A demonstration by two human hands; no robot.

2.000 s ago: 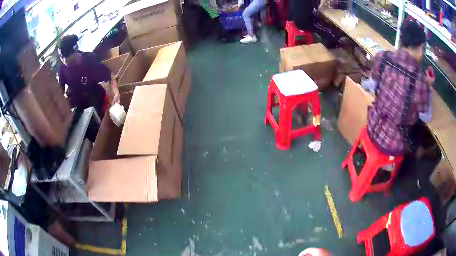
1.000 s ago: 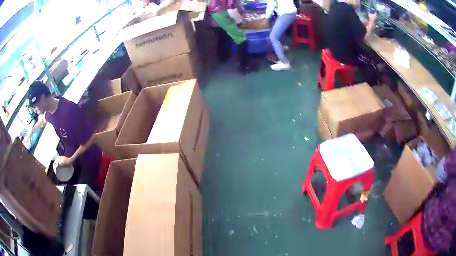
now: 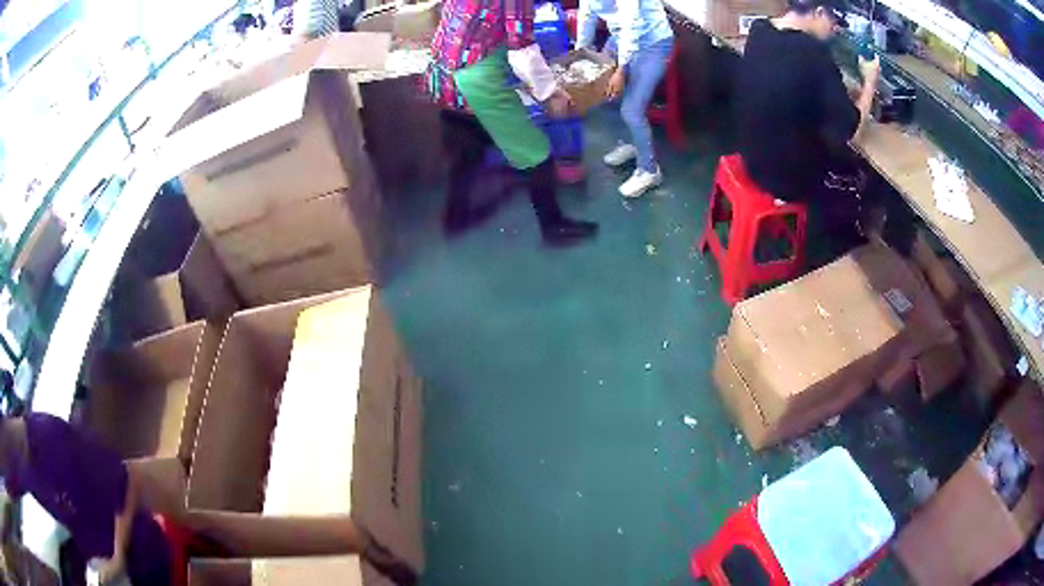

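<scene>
Neither of my hands is in the picture. Nearest in front of me on the left stands a large open carton (image 3: 389, 458) with a flap folded over its inside. Part of another open carton (image 3: 275, 570) shows at the bottom edge. Behind them a tall stack of cartons (image 3: 275, 206) rises, its top flaps open. On the right a red stool with a pale blue cover (image 3: 827, 517) is cut off by the lower edge.
Green floor (image 3: 538, 378) runs between the cartons and the right side. Two people (image 3: 492, 103) hold a small carton (image 3: 586, 80) ahead. A seated person in black (image 3: 796, 115) is by the right bench (image 3: 916, 172). A closed carton (image 3: 813, 332) lies on the right. A person in purple (image 3: 80, 481) is lower left.
The view has moved forward along the aisle. The cartons, stool and person in purple have shifted down the picture. The people ahead look nearer, and the person in plaid on the right has left view.
</scene>
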